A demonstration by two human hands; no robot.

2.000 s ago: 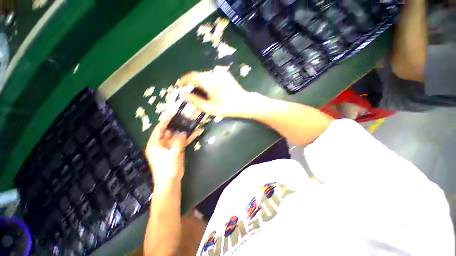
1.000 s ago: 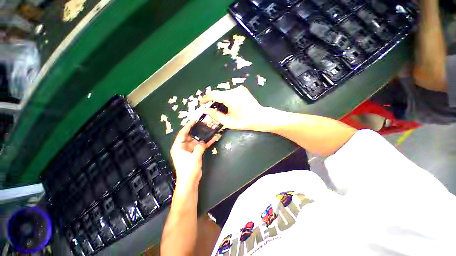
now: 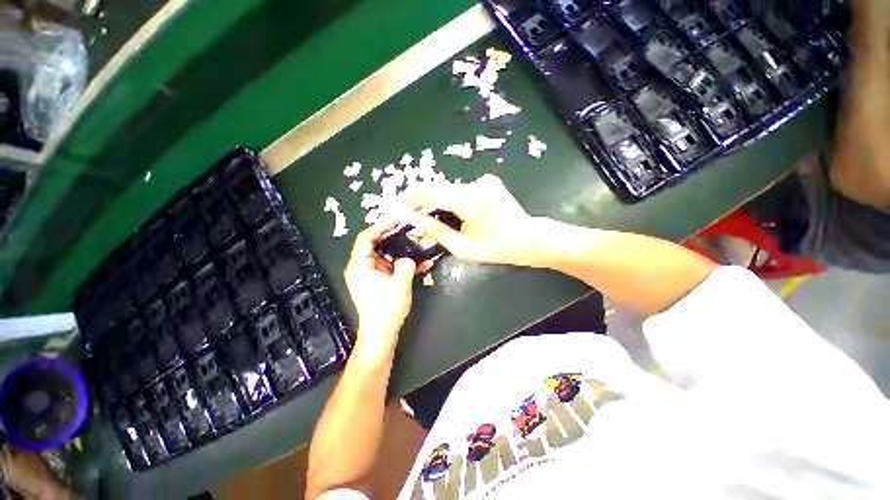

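Observation:
My left hand [image 3: 379,281] grips a dark glossy plastic housing [image 3: 398,246] by its lower left end. My right hand [image 3: 478,220] is closed around its upper right end, with fingers over its face. A pale patch shows on the housing between the fingers. Whether the right fingertips also pinch a small piece cannot be told. Small white pieces [image 3: 394,180] lie in a loose pile on the green worktop just beyond my hands, and the hands hide part of it.
A black blister tray [image 3: 210,303] with housings in pockets lies at left. Another tray [image 3: 673,83] lies upper right beside a neighbour's arm [image 3: 864,107]. Whitish scraps [image 3: 480,73] lie near it. A pale strip [image 3: 376,88] borders the green belt. A purple-rimmed round object [image 3: 41,402] is far left.
The view has shifted, moving the worktop in frame. Both hands remain on the housing, which is tilted and more covered by the fingers than before.

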